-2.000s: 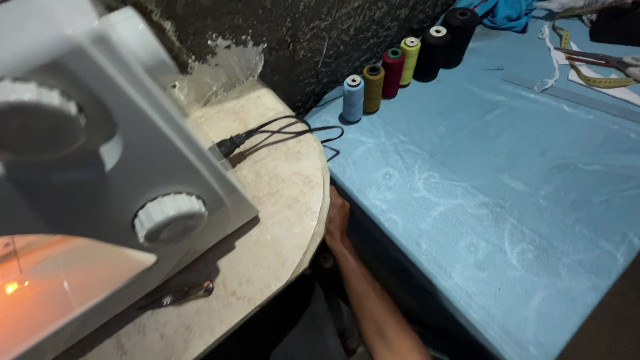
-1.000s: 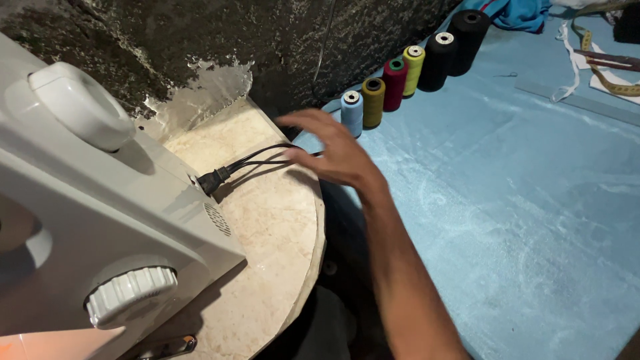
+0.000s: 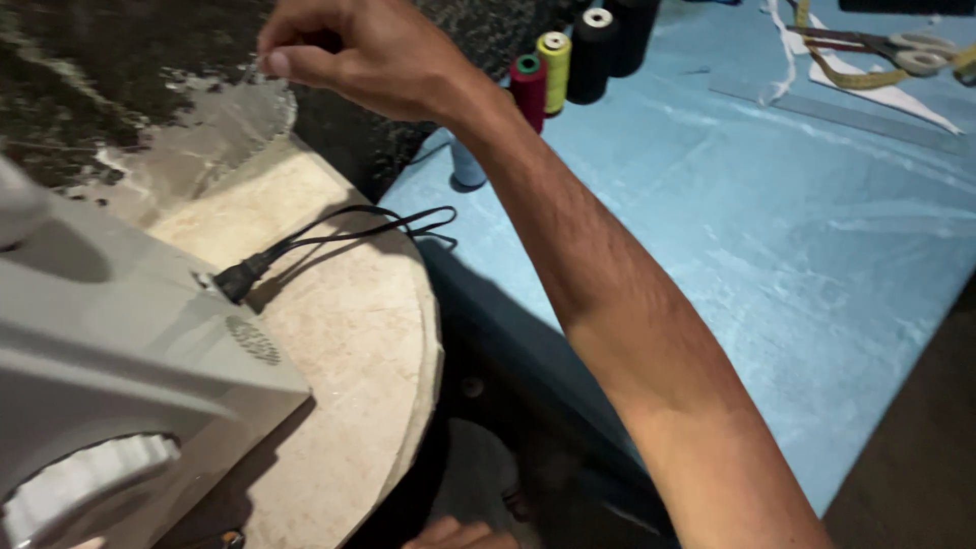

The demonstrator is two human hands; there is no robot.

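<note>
My right hand [image 3: 343, 61] is raised at the upper left, in front of the dark wall, with thumb and forefinger brought together; no object shows clearly between them. Its forearm crosses the view and partly hides a light blue thread spool [image 3: 468, 164]. Below the hand, a black power cord [image 3: 328, 236] lies looped on the pale tabletop [image 3: 358, 335], its plug [image 3: 240, 278] in the side of a white sewing machine [image 3: 152, 328]. A few fingers, seemingly my left hand [image 3: 461, 535], show at the bottom edge; what they touch is out of view.
Red [image 3: 528, 91], yellow [image 3: 554, 72] and black [image 3: 593, 57] thread spools stand on the blue-covered table [image 3: 686, 191]. Scissors [image 3: 907, 53], a yellow measuring tape [image 3: 862, 78] and a clear ruler [image 3: 831, 118] lie at its far right. A dark gap separates the two tables.
My right hand has risen from the gap between the tables, passed over the cord and moved up and left to the wall. The fingers at the bottom edge have come into view.
</note>
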